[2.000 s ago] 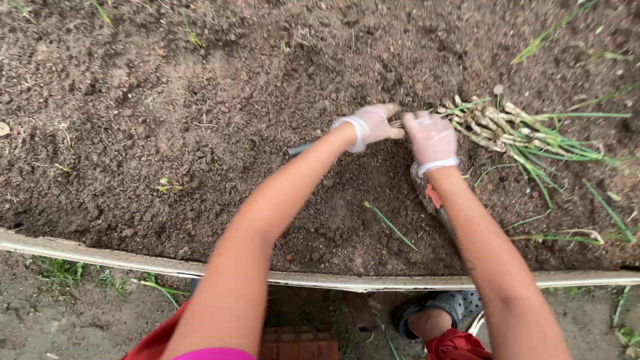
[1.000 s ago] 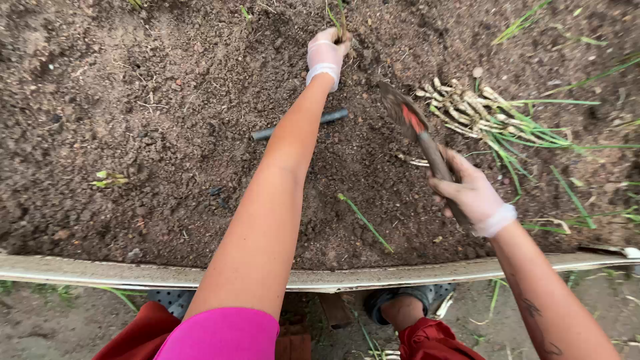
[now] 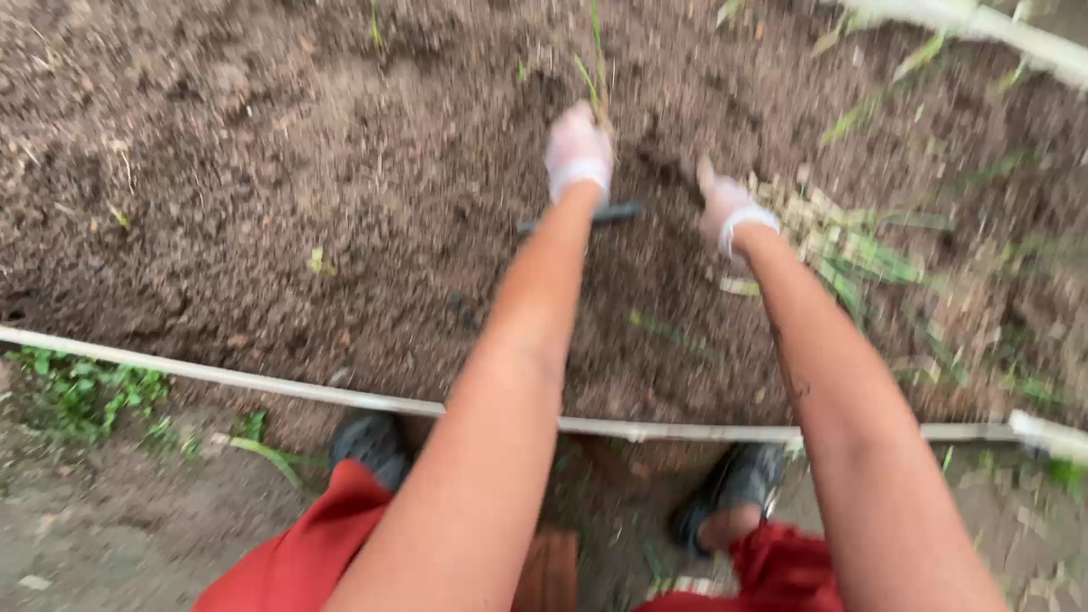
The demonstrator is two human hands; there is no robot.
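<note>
My left hand [image 3: 580, 153], in a thin clear glove, is closed around a slender green seedling [image 3: 600, 64] that looks like an onion or leek. My right hand [image 3: 729, 208], gloved too, reaches to the soil; the frame is blurred, but its fingers are around a dirt-covered hand trowel [image 3: 690, 170], its blade end at a dark hollow. A pile of bulbed seedlings [image 3: 837, 234] lies just right of my right hand. Behind my left wrist a short dark pipe [image 3: 619, 212] rests on the soil.
A thin pale border [image 3: 280, 387] edges the bed near my feet; another pale edge [image 3: 1011, 34] crosses the top right. A loose green leaf [image 3: 667, 331] lies between my forearms. Small sprouts [image 3: 319, 262] stand at the left. A reddish brick [image 3: 548, 569] is between my feet.
Two seconds ago both hands were together beside the pile. Since one second ago my right hand has moved forward with the trowel, from near the pile's lower left to the soil nearer my left hand.
</note>
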